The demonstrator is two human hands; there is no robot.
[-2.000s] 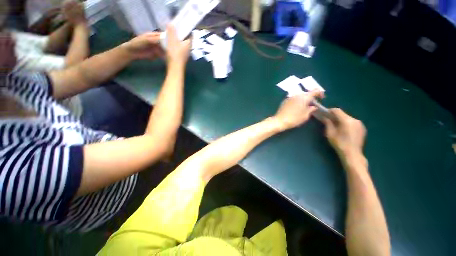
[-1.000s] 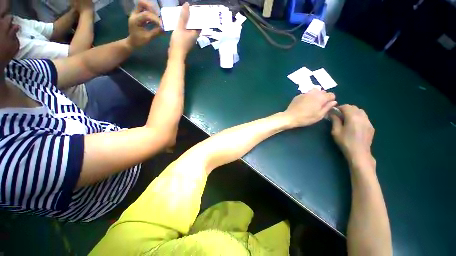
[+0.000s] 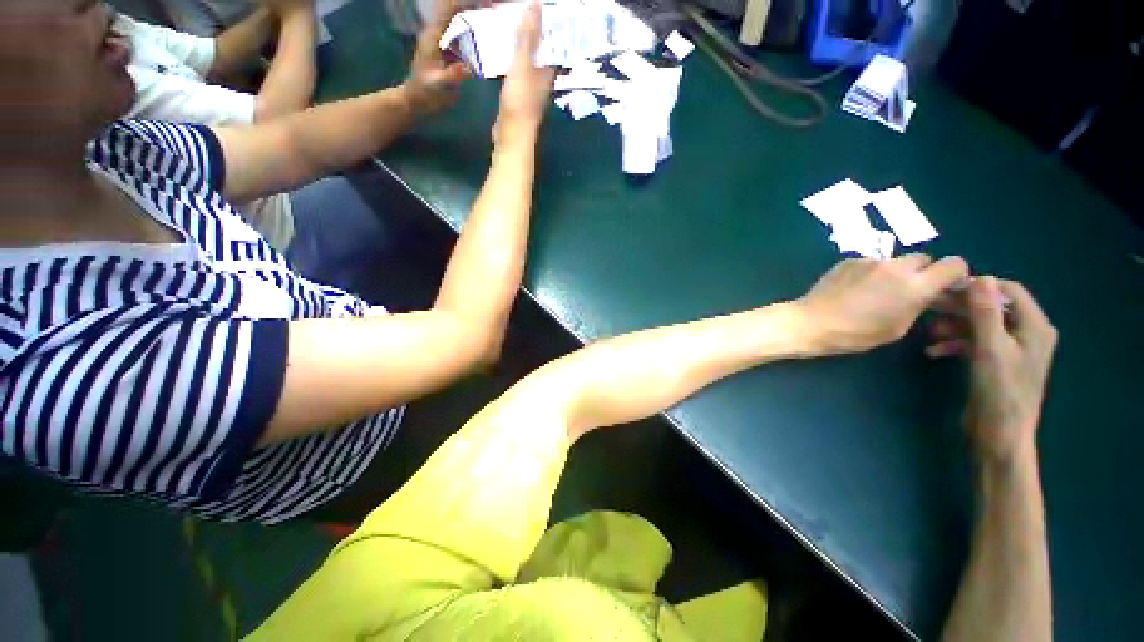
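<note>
My left hand (image 3: 883, 305) and my right hand (image 3: 1004, 345) meet above the green bench at the right. A small pale leaflet (image 3: 969, 286) shows as a thin edge between the fingertips of both hands; most of it is hidden by the fingers. Several small white leaflets (image 3: 866, 216) lie loose on the bench just beyond my left hand. A small white leaflet stack (image 3: 881, 88) lies farther off, beside the blue bin.
A person in a striped top (image 3: 151, 364) sits at my left, holding a white printed piece (image 3: 496, 38). Scattered white papers (image 3: 644, 119) lie near that person's hands. A blue plastic bin (image 3: 858, 31) and a cable (image 3: 765, 107) are at the far side. The bench edge (image 3: 778, 517) runs diagonally before me.
The view has shifted, so the bench things appear farther right. My hands stay close together at the leaflet, with the right fingers now more spread. The neighbour's white piece has changed its angle and looks bent.
</note>
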